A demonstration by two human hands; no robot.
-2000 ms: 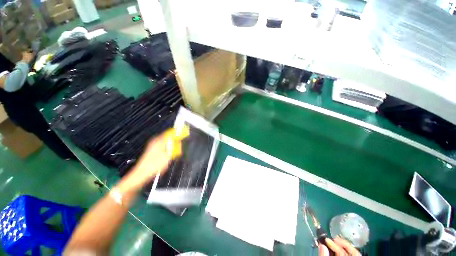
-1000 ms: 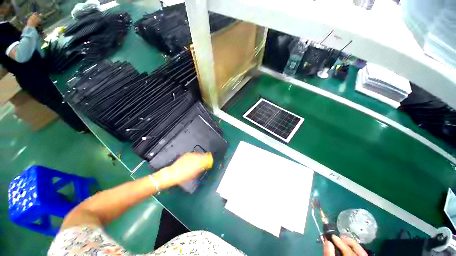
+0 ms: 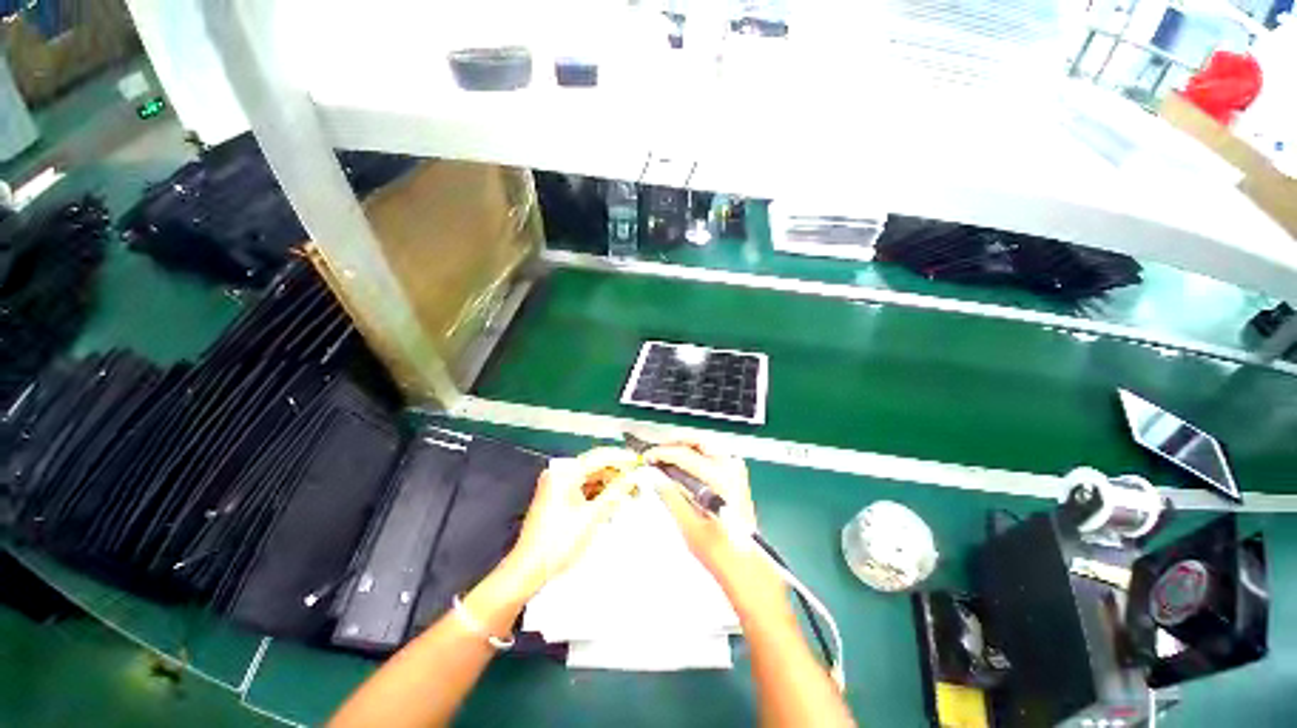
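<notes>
My right hand (image 3: 700,501) grips the soldering iron (image 3: 686,484), a dark handle with a pale cable running down to the right. My left hand (image 3: 572,515), with yellow-orange fingertips, is close beside it; what its fingers hold cannot be made out. Both hands are over the white panel backs (image 3: 640,597), which lie overlapping on the green bench. The iron's tip is hard to see between the hands. A black backing piece (image 3: 484,526) lies open and flat against the left side of the white sheets, its right part hidden by them and my left hand.
Black pieces (image 3: 185,469) are fanned at left. A gridded panel (image 3: 697,381) lies on the green belt, another tilted panel (image 3: 1178,441) farther right. A round tin (image 3: 889,546), black station (image 3: 1045,612), solder reel (image 3: 1131,501) and black fan housing (image 3: 1202,597) stand at right. An upright post and shelf frame the belt.
The panel left my left hand and now lies on the belt. My left hand moved from the black stack to the white sheets. The right hand brought the iron there, and the view swung right.
</notes>
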